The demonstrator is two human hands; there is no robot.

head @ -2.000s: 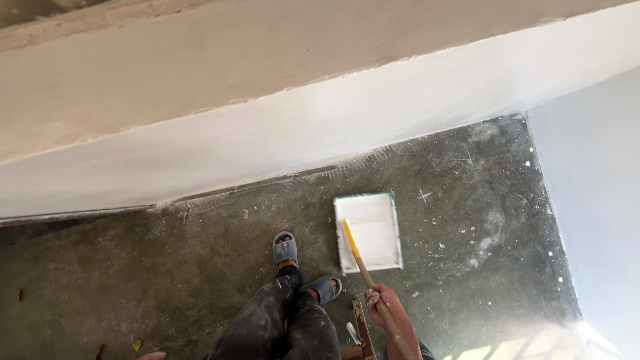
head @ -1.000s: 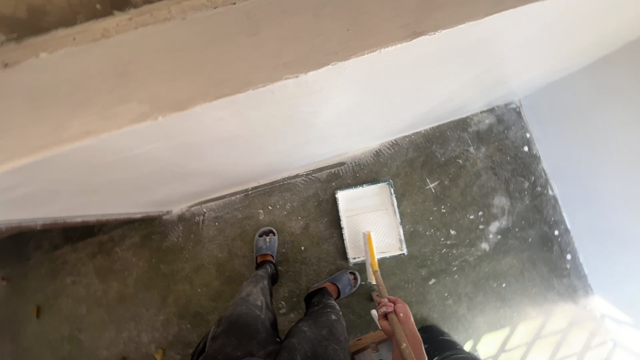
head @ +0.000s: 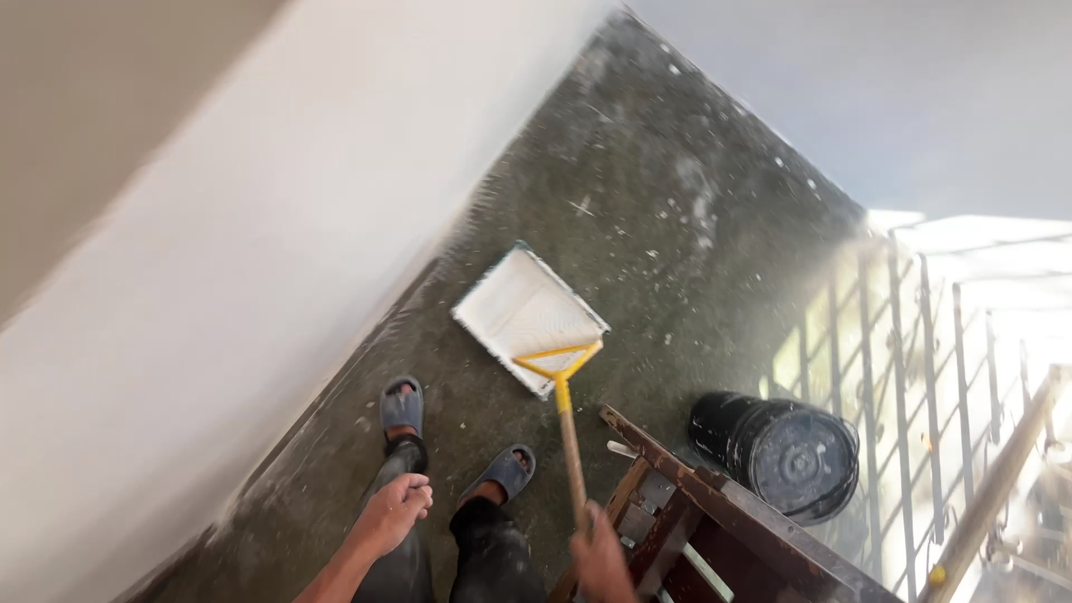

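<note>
My right hand point(head: 600, 548), blurred, is closed round the wooden pole point(head: 573, 456) of a paint roller with a yellow frame point(head: 562, 387). The roller end rests at the near corner of a white-coated paint tray point(head: 528, 306) on the floor; the sleeve itself is partly hidden by the frame. My left hand point(head: 402, 507) is over my left leg, loosely curled, with nothing visible in it.
A dark wooden piece of furniture point(head: 737, 511) stands at lower right beside a lidded black bucket point(head: 779, 456). Metal railing point(head: 900, 377) runs along the right. A white wall point(head: 276, 226) borders the floor at left. My sandalled feet stand near the tray.
The view has swung round strongly, bringing the bucket and railing into sight. My left hand has come into full view. The roller frame shows wider at the tray's near corner.
</note>
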